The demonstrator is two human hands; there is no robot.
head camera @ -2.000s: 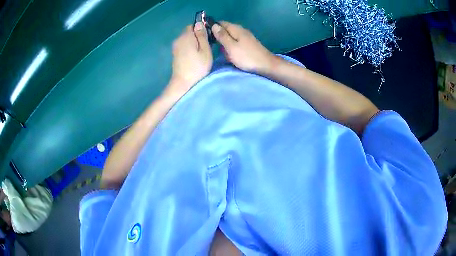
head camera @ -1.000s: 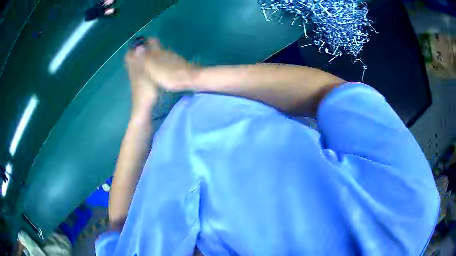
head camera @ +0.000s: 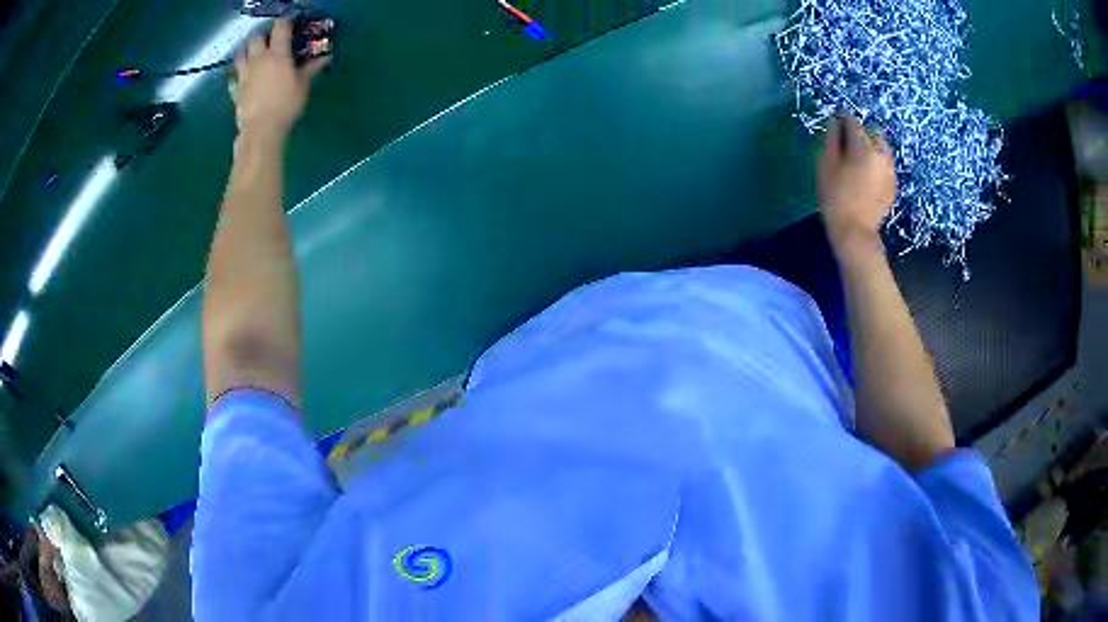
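Observation:
My left hand (head camera: 270, 88) is stretched out over the darker green belt at the upper left. Its thumb and fingers are around a black clamp (head camera: 315, 39) with coppery parts. A thin black cable with a red tip (head camera: 128, 77) lies to the left of the hand. My right hand (head camera: 858, 182) is at the near left edge of the silvery spring pile (head camera: 893, 73), its fingertips touching the wires. Whether it grips a spring cannot be told.
Another black clamp (head camera: 152, 122) lies on the belt (head camera: 401, 73), and part of one shows at the top edge. Red and blue tips (head camera: 527, 21) lie at top centre. The green bench top (head camera: 583, 158) curves before me. A dark sheet (head camera: 1002, 267) lies under the pile's near side.
My hands were together around a dark object and have separated. The left has moved forward onto the belt; the right has moved far right to the pile.

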